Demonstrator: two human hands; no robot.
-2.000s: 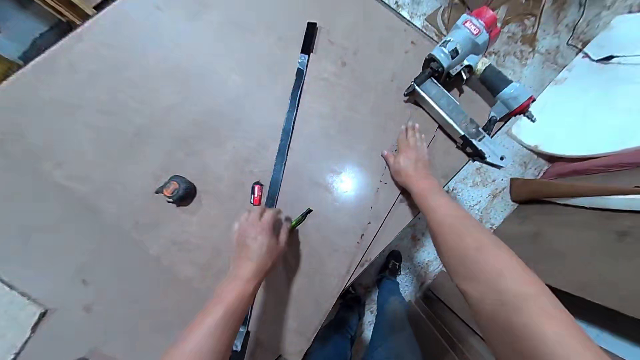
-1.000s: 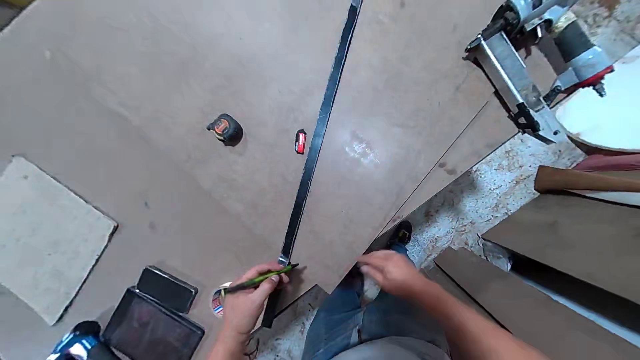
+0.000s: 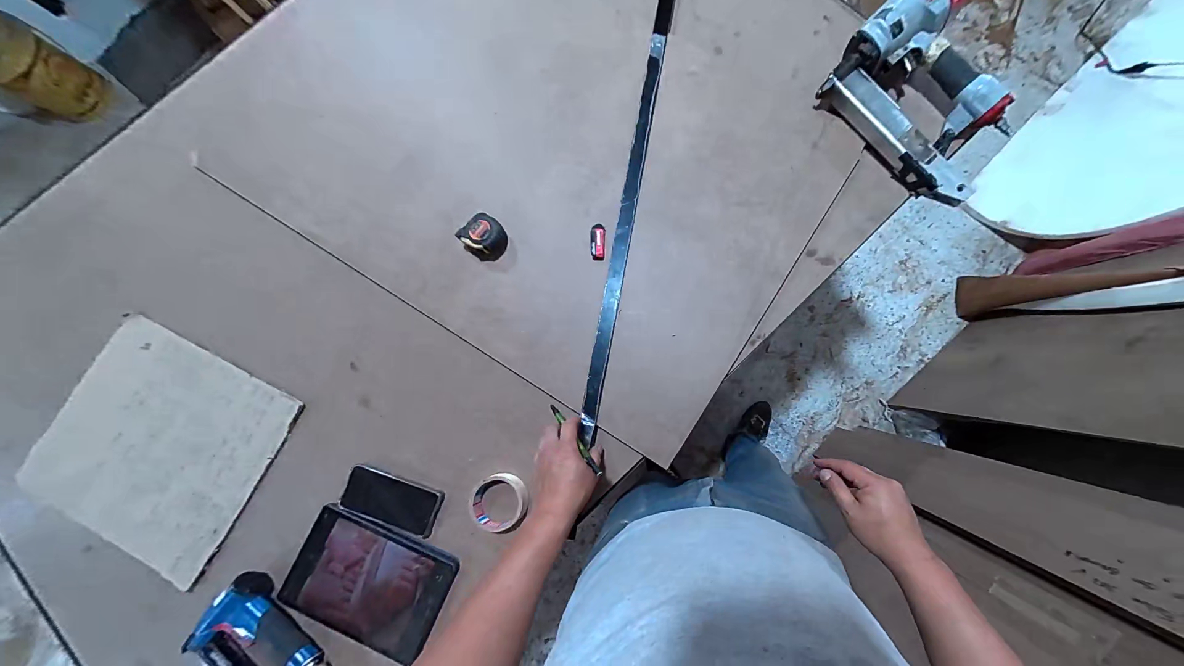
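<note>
A long dark metal straightedge [image 3: 622, 250] lies across the brown board [image 3: 518, 111]. At its near end my left hand [image 3: 565, 472] holds a green-and-black pen [image 3: 559, 415] and rests against the bar. My right hand [image 3: 869, 509] hangs off the board's edge at the right, thumb against the fingertips; whether something small is between them I cannot tell. Left of the straightedge are a small red-and-black object [image 3: 598, 242] and a tape measure [image 3: 483, 237]. A roll of masking tape [image 3: 499, 503] lies left of my left hand.
A pneumatic nail gun [image 3: 893, 120] sits on the board's right corner. A tablet [image 3: 367, 583], a phone [image 3: 392, 500], a blue device [image 3: 250, 624] and a pale square slab [image 3: 162, 451] lie at the left. Brown boards [image 3: 1045, 546] and a white curved panel [image 3: 1091, 139] stand right.
My right hand has left the board and moved to the right. My left hand has gone from mid-straightedge to its near end, still with the pen. The view has shifted.
</note>
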